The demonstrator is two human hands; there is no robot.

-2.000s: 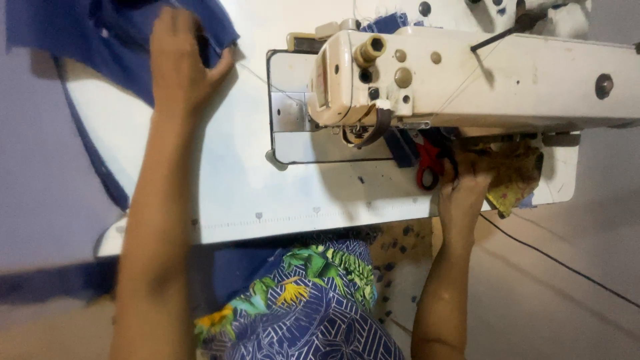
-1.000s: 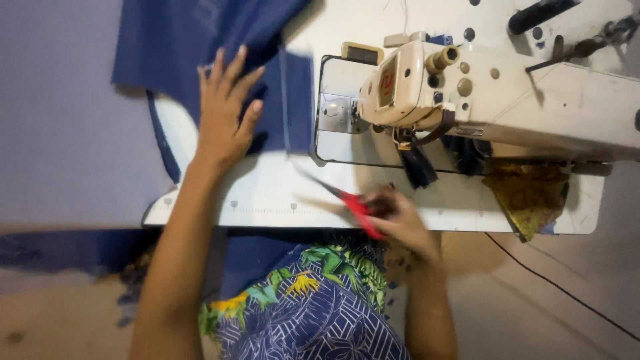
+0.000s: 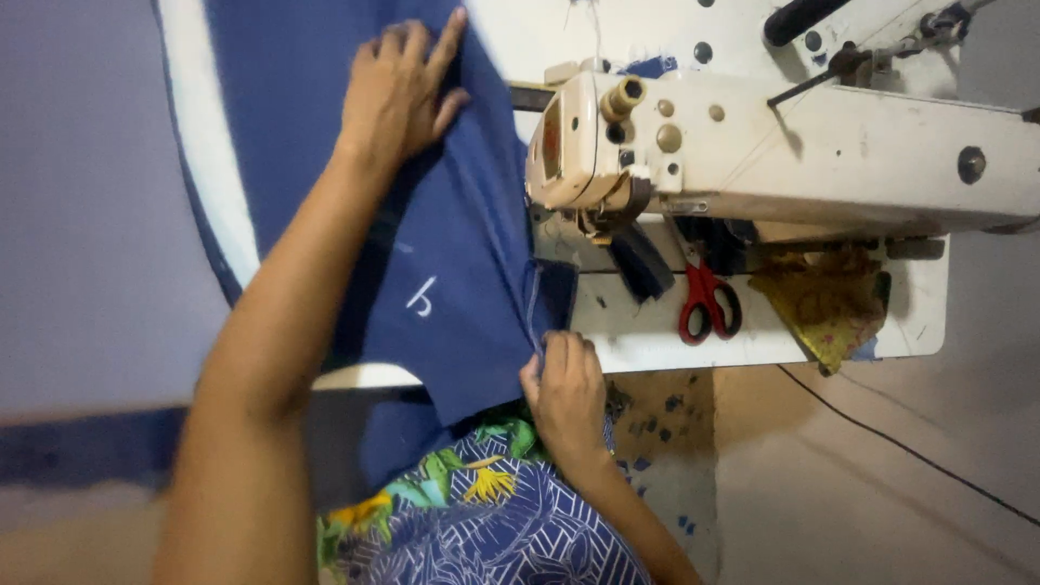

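A piece of navy blue fabric (image 3: pixel 455 244) with a white chalk mark lies over the left part of the white sewing table and hangs over its front edge. My left hand (image 3: pixel 398 93) rests flat on the upper part of the cloth, fingers apart. At the front edge my right hand (image 3: pixel 566 390) pinches the seamed edge of the same fabric. Right of the cloth stands the white industrial sewing machine (image 3: pixel 772 146), its needle area partly hidden. Red-handled scissors (image 3: pixel 707 305) lie on the table below the machine arm, their blades partly hidden beneath it.
A dark fabric scrap (image 3: pixel 640 260) lies beside the scissors. A yellow patterned cloth (image 3: pixel 829 305) hangs over the front edge of the table (image 3: pixel 918 325) at the right. A black cable (image 3: pixel 902 451) runs below, and small scraps lie on the floor.
The scissors, in my right hand one second ago, now lie on the table. My right hand has taken hold of the fabric edge. The blue fabric has shifted toward the machine and the front edge.
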